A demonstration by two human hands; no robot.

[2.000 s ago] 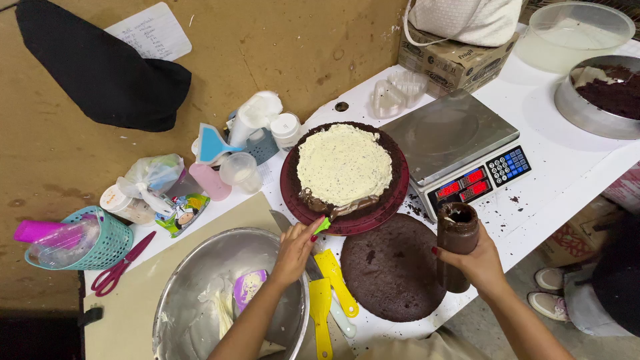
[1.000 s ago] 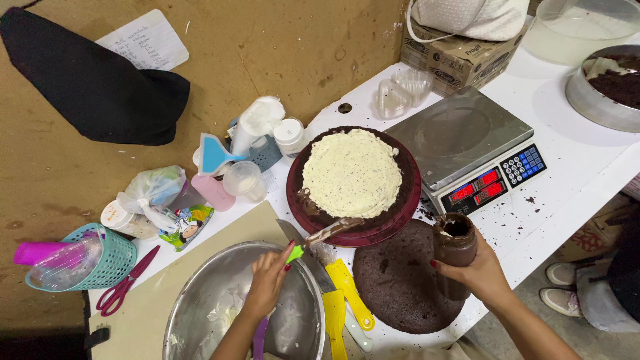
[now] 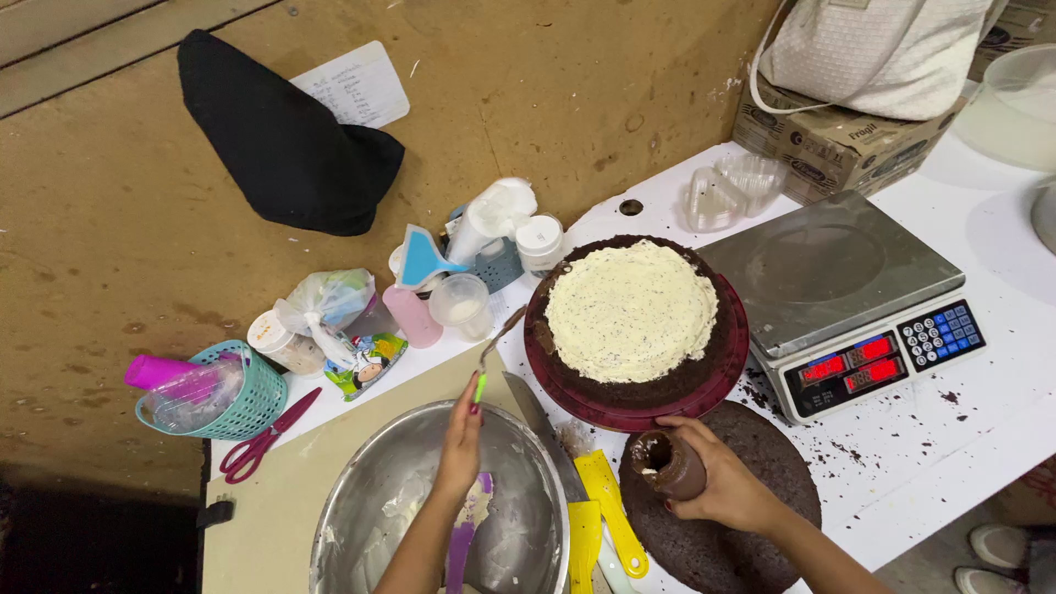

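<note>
My left hand point(image 3: 462, 441) grips the green handle of a small offset spatula point(image 3: 499, 334), its chocolate-smeared blade angled up beside the cake's left edge. My right hand point(image 3: 718, 478) holds a jar of chocolate spread point(image 3: 670, 466), its open mouth tilted toward the camera. A chocolate cake layer point(image 3: 635, 313) topped with speckled cream sits on a dark red round stand point(image 3: 730, 371). Below it, partly behind the jar and hand, lies a second chocolate cake layer point(image 3: 767, 462). Under my left forearm, a metal bowl point(image 3: 379, 495) with cream residue holds a purple spatula point(image 3: 464, 536).
Yellow scrapers point(image 3: 615, 511) and a large knife point(image 3: 536, 412) lie between bowl and cakes. A digital scale point(image 3: 841, 289) stands right, near crumbs. Behind are plastic containers point(image 3: 709, 198), a cardboard box point(image 3: 841, 148) and several cups. Red-handled scissors point(image 3: 268, 437) and a teal basket point(image 3: 256, 400) are left.
The spatula's blade has moved from the cake's lower edge to its left side. My right hand has brought the jar leftward, close to the stand's lower rim. The view has shifted.
</note>
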